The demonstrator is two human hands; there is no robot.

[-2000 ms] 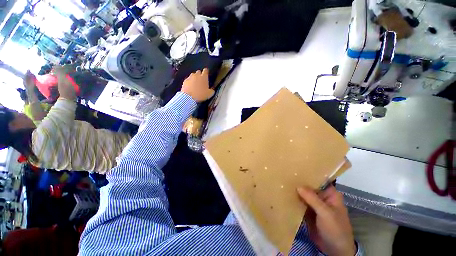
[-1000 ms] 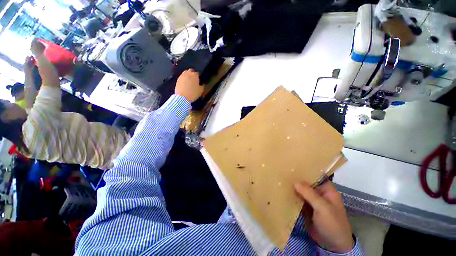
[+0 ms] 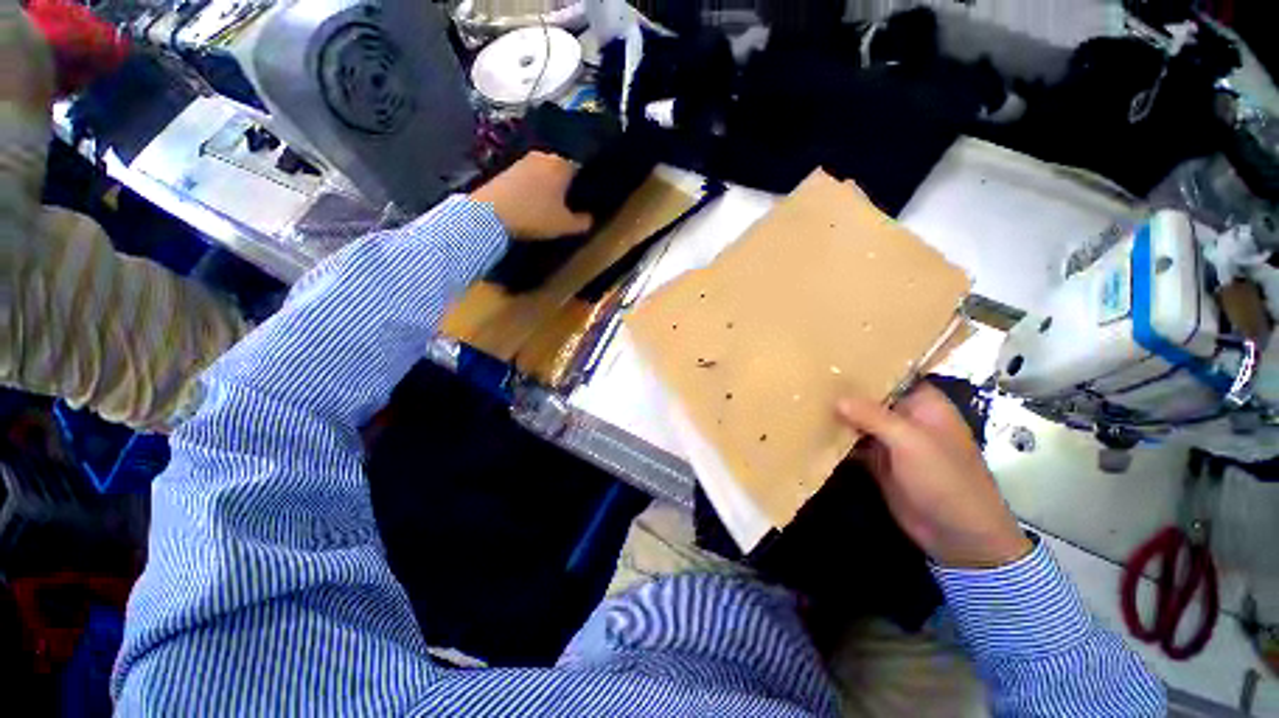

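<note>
My right hand (image 3: 937,474) grips a stack of tan cardboard patterns (image 3: 807,337) by its lower right edge, thumb on top. The sheets have small holes, and a white layer shows along their left edge. My left hand (image 3: 540,197) is at the upper left on black fabric pieces (image 3: 606,157); its fingertips are partly lost against the fabric, so its hold is unclear. More tan sheets (image 3: 526,312) lie below this hand at the table's left edge. A black fabric panel (image 3: 828,526) shows under the held patterns.
The sewing machine head (image 3: 1122,316) stands at the right. Red-handled scissors (image 3: 1171,589) lie at the lower right. A dark fabric pile (image 3: 828,105) is at the back. A grey machine part (image 3: 368,91) and a white spool (image 3: 526,65) stand upper left. A person's striped sleeve (image 3: 105,330) shows at far left.
The view has shifted and turned, showing more of the left tan sheets. The black pieces by my left hand lie farther off the tan sheets. My right hand still holds the patterns.
</note>
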